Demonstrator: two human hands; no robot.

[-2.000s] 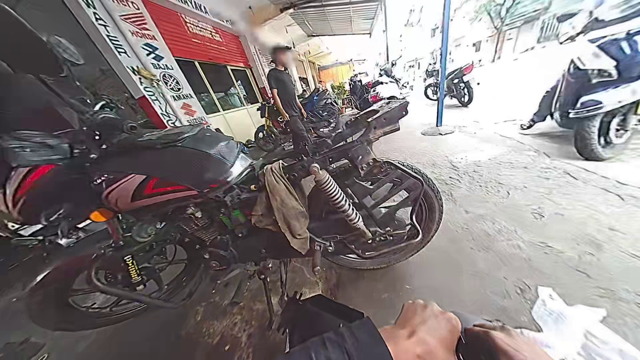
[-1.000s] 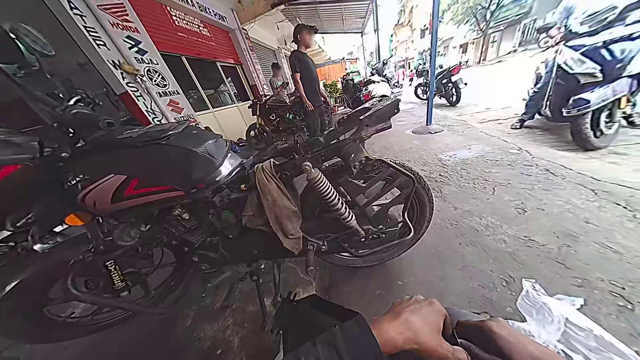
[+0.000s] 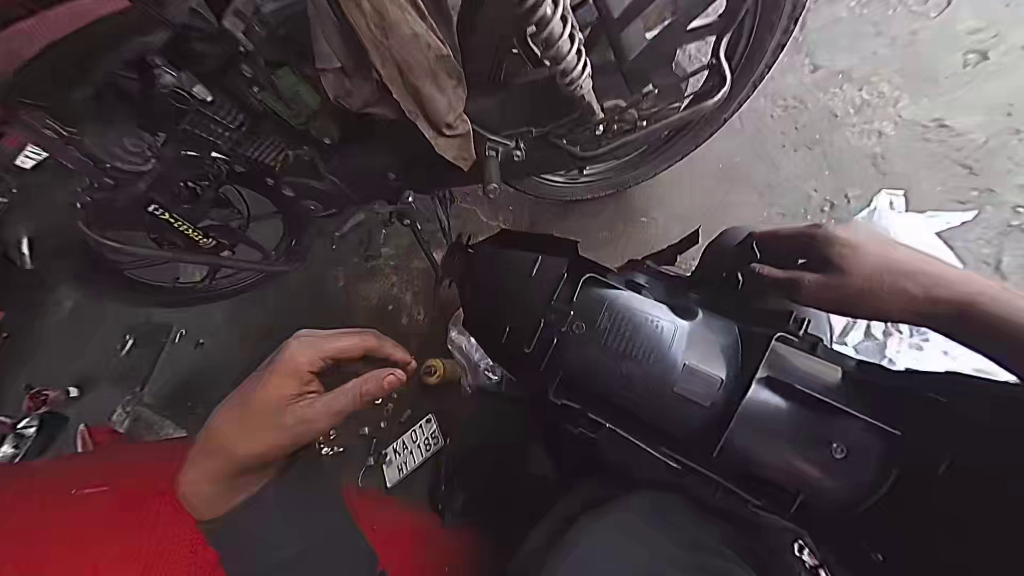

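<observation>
A black plastic motorcycle rear fender (image 3: 648, 344), moulded with box-like hollows, lies across my lap. On its far edge rests my right hand (image 3: 832, 268), fingers bent over a dark part there; whether they grip it cannot be told. My left hand (image 3: 320, 400) hovers left of the fender, thumb and forefinger tips close together, with perhaps something tiny between them. Just right of those fingertips, a yellowish cylindrical piece (image 3: 440, 371) stands or lies near a clear plastic bag (image 3: 472, 352). Small fasteners (image 3: 388, 408) and a number plate (image 3: 412, 450) are on the ground below my left hand.
A motorcycle stands ahead, with its rear wheel (image 3: 640, 172), shock absorber spring (image 3: 564, 48) and footpeg (image 3: 491, 170) close by. A brown cloth (image 3: 408, 72) hangs from it. White plastic sheeting (image 3: 904, 344) lies on the concrete at right. Loose parts (image 3: 40, 424) lie at far left.
The view has tilted down from the street to my lap. My hands, close together at the lower edge before, are now apart, the left one out over the ground.
</observation>
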